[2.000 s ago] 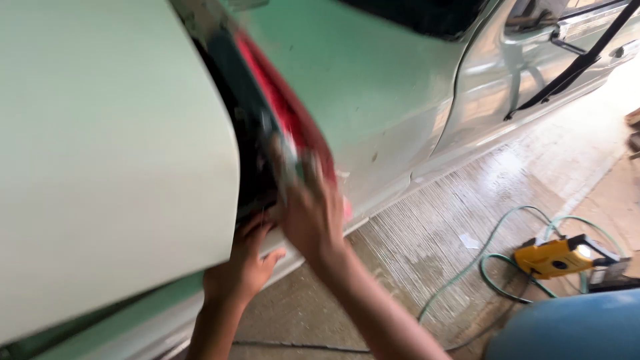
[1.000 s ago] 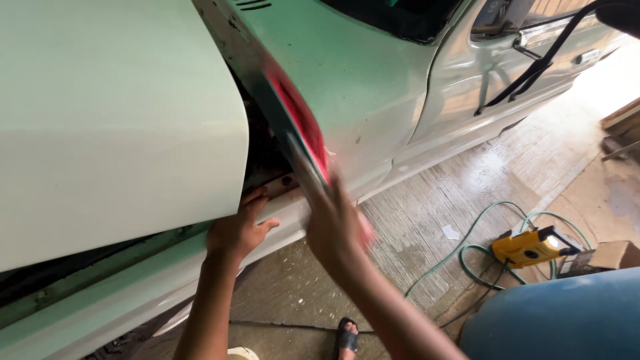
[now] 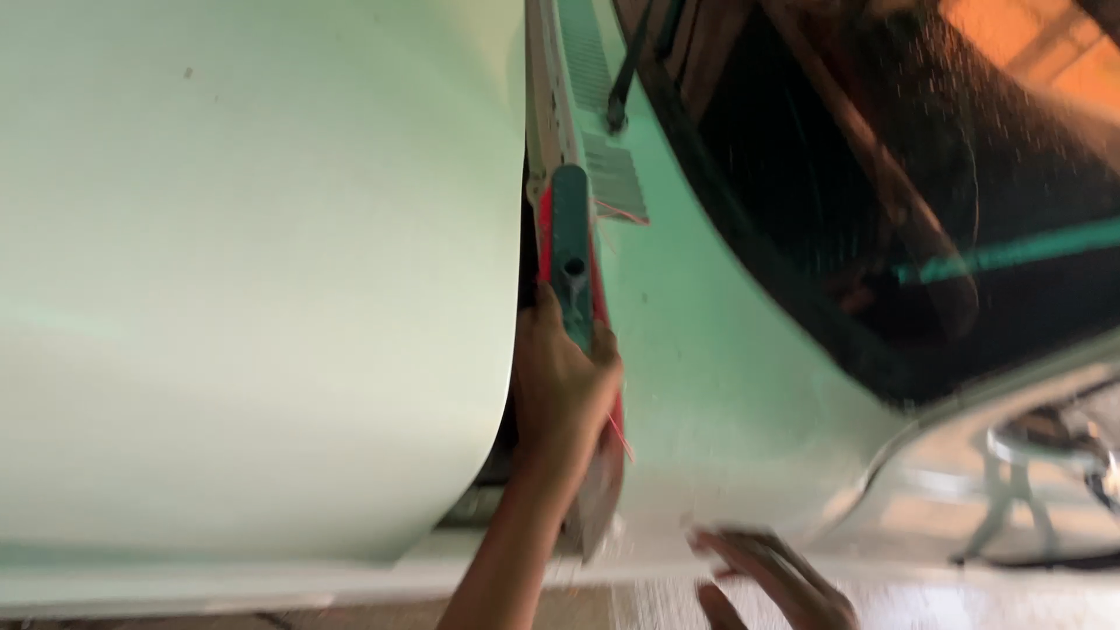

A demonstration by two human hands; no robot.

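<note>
A scrub brush head with a dark green back [image 3: 570, 210] and red bristles lies lengthwise in the gap between the car's hood [image 3: 289, 289] and its front fender [image 3: 700, 385]. My left hand [image 3: 564, 376] grips the brush block, thumb and fingers on either side of it. Some loose red bristles stick out over the fender. Lower right, my right hand [image 3: 770, 573] is held off the brush, fingers apart and slightly blurred, with nothing in it, near the fender's lower edge.
The windshield [image 3: 840, 201] with its dark border fills the upper right, beside a wiper arm [image 3: 619, 96] and the vented cowl [image 3: 612, 175]. A side mirror [image 3: 1046, 437] shows at the right edge. Wet concrete floor [image 3: 647, 604] runs along the bottom.
My right hand has let go of the brush, which my left hand now holds. The brush is nearer the windshield end of the gap. The view has shifted toward the windshield.
</note>
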